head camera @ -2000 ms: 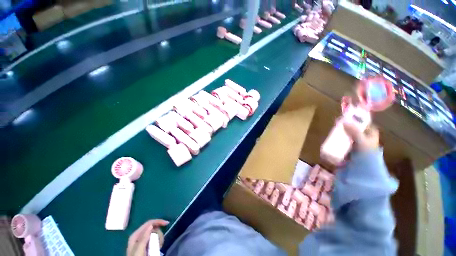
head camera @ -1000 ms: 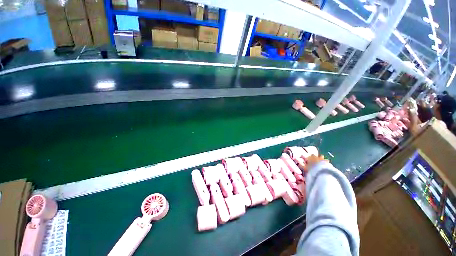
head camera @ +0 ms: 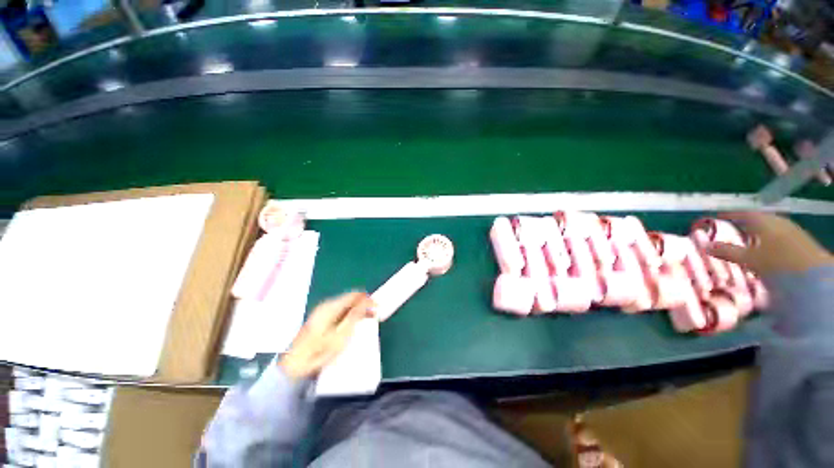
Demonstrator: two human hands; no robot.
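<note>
My left hand (head camera: 325, 336) pinches a white label sheet (head camera: 352, 367) at the bench's front edge. Its fingertips are at the lower end of a pink handheld fan (head camera: 400, 289), which lies aslant with its round head away from me. My right hand (head camera: 777, 243), blurred, is at the right end of the fan pile (head camera: 585, 265), over a pink fan; whether it grips that fan is unclear. The pile lies in interlocking rows on the green bench edge. Another pink fan (head camera: 265, 265) lies on spare label sheets (head camera: 291, 315) at left.
Brown cardboard sheets (head camera: 215, 274) topped by a white sheet (head camera: 96, 279) are at left. A carton of white items (head camera: 57, 420) is below them. A white strip (head camera: 402, 208) borders the dark green conveyor (head camera: 411, 146), with fans at far right (head camera: 771, 151).
The view has swung from the open carton at right towards the bench. Two seconds ago my right hand held a fan over the carton; now it is at the pile. The left hand is back in view.
</note>
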